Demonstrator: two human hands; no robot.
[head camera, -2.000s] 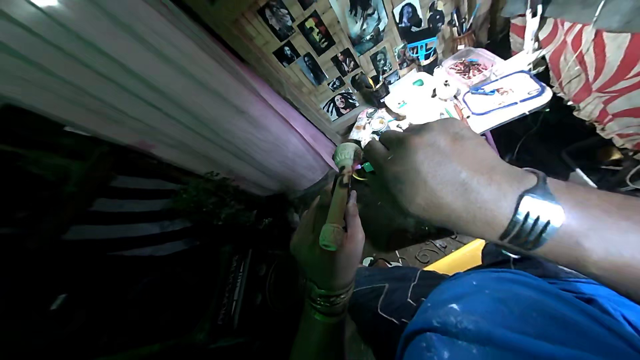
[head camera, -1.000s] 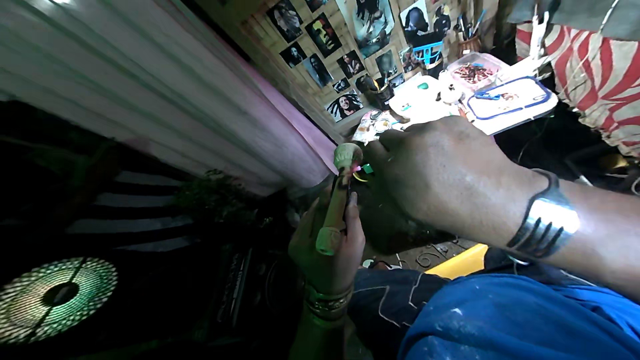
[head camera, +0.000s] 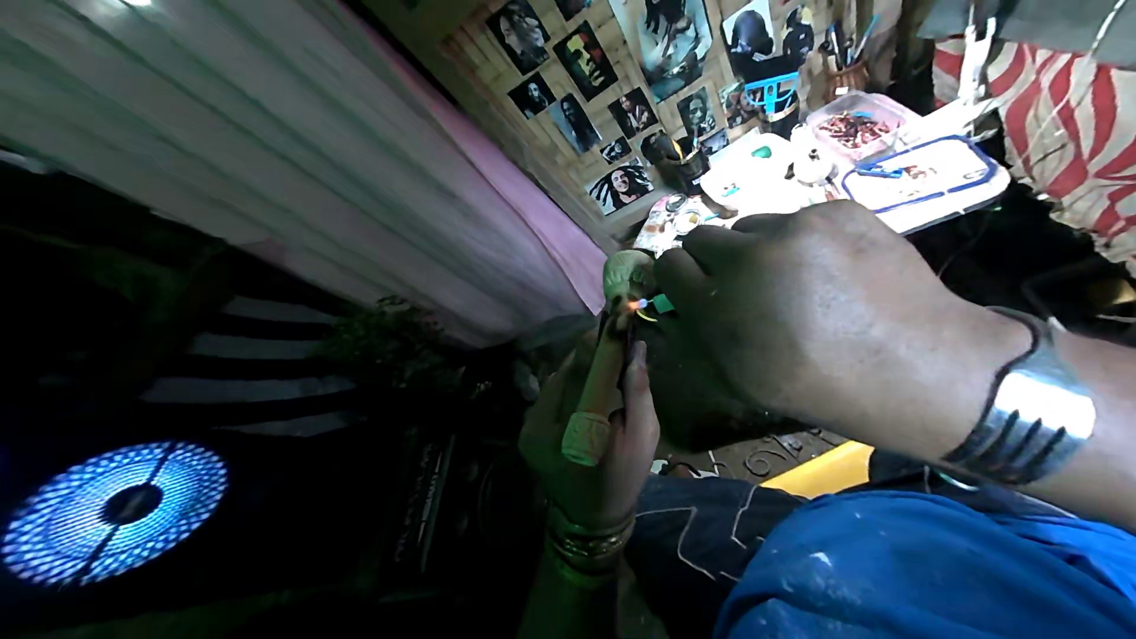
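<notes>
My left hand (head camera: 612, 426), with bracelets at the wrist, holds a carved cylindrical piece (head camera: 596, 390), perhaps wood, with a rounded band at each end. It is tilted, its upper end away from me. My right hand (head camera: 772, 302), wearing a metal fork-shaped cuff (head camera: 1034, 408), is closed at the upper end of the piece. A small green part (head camera: 662, 304) shows at its fingertips, beside a small bright orange glow on the piece. The rest of what the right fingers grip is hidden, so I cannot tell the tool.
Beyond the hands stands a worktable with a plastic tub (head camera: 856, 124) of small reddish pieces, a blue-rimmed tray (head camera: 923, 177) and cups of brushes. Pictures hang on the wall. A pale curtain (head camera: 426, 177) is at the left, above a lit round fan-like disc (head camera: 115, 513). Blue cloth (head camera: 905, 568) lies at the lower right.
The round disc at the lower left, dark two seconds ago and pale yellowish one second ago, now glows blue-white. A small orange glow now shows at the piece. Both hands stay nearly in place.
</notes>
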